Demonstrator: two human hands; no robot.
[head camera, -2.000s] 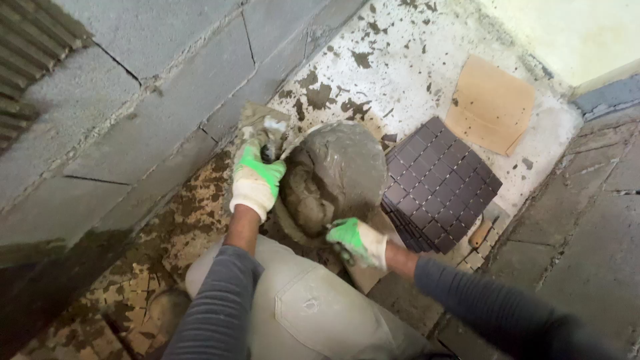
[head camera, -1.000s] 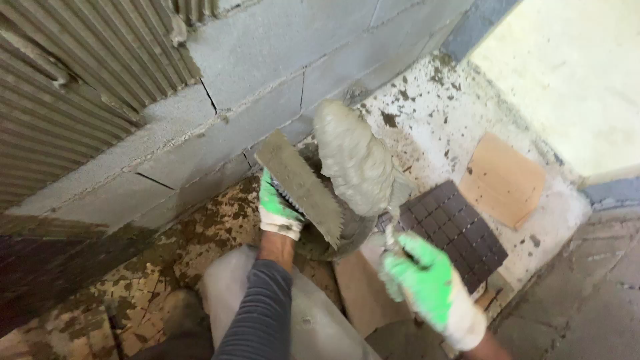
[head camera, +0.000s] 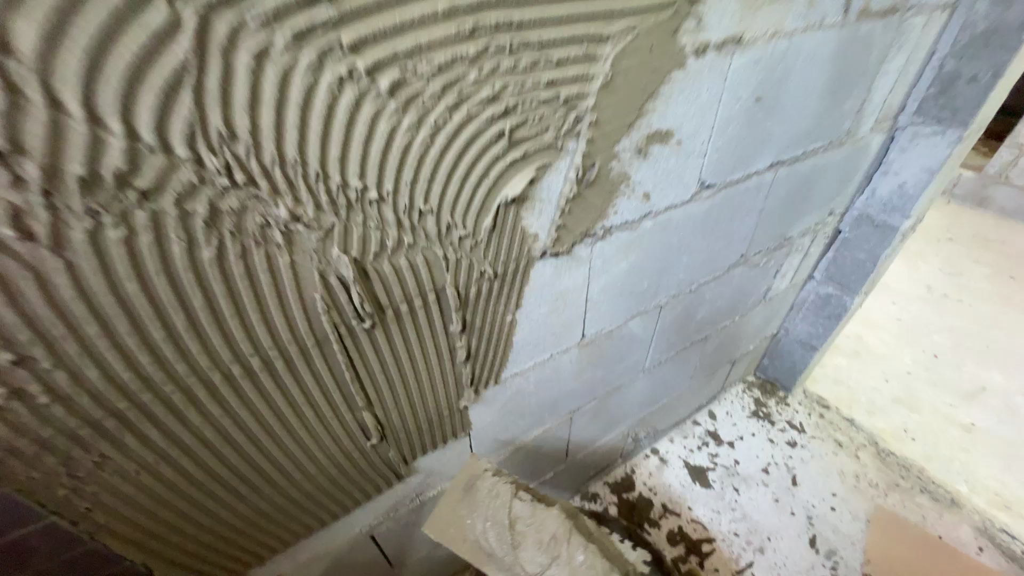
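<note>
Neither of my hands shows in this view. A trowel blade (head camera: 460, 520), loaded with a thick mound of grey mortar (head camera: 532, 528), rises from the bottom edge near the middle, close to the foot of the wall; its handle is out of sight. Mortar combed into curved ridges (head camera: 240, 344) covers the left and upper part of the block wall. A smooth smear of mortar (head camera: 620, 128) runs down beside the ridges at the upper right. Bare grey blocks (head camera: 680, 248) show to the right of it.
Spattered mortar lies on the pale floor (head camera: 768, 472) at the lower right, with part of a tan sheet (head camera: 912, 544) at the bottom edge. A block edge (head camera: 824, 288) ends the wall on the right. A dark tiled surface (head camera: 48, 536) shows at the lower left.
The view has swung up to the wall. Mortar is heaped on the toothed trowel, whose blade was beside the heap one second ago. Both hands have gone out of view.
</note>
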